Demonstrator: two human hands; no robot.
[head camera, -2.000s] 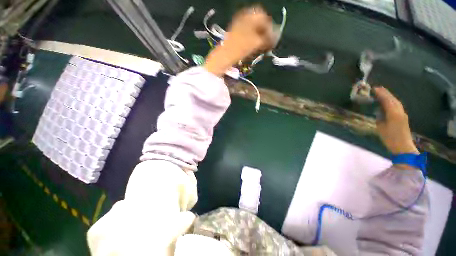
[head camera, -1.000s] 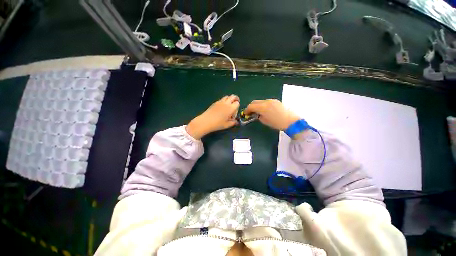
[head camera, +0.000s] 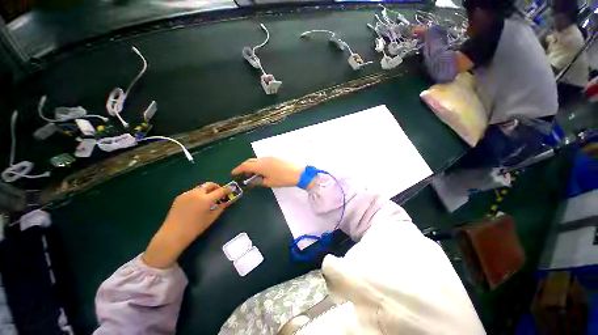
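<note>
My left hand (head camera: 191, 212) holds a small white housing shell (head camera: 235, 188) with a yellow component showing in its open side. My right hand (head camera: 270, 172), with a blue wrist strap (head camera: 307, 176), is just to the right of it. Its fingertips pinch a small greyish flat piece (head camera: 252, 180), too small to tell exactly. The piece is close to the shell; I cannot tell if they touch. Two white housing shells (head camera: 237, 246) lie end to end on the green bench below my hands.
A white sheet (head camera: 354, 147) lies to the right. Beyond the worn metal rail (head camera: 216, 133), corded boards (head camera: 118, 141) lie on the green belt (head camera: 197, 65), with a cable pile (head camera: 400, 39) farther right. Another person (head camera: 515, 72) sits at the upper right. A black tray (head camera: 23, 268) is at the left.
The view has swung to the right, bringing the other person in and taking the white grid out. My hands, together over the work a second ago, are now slightly apart, showing the shell.
</note>
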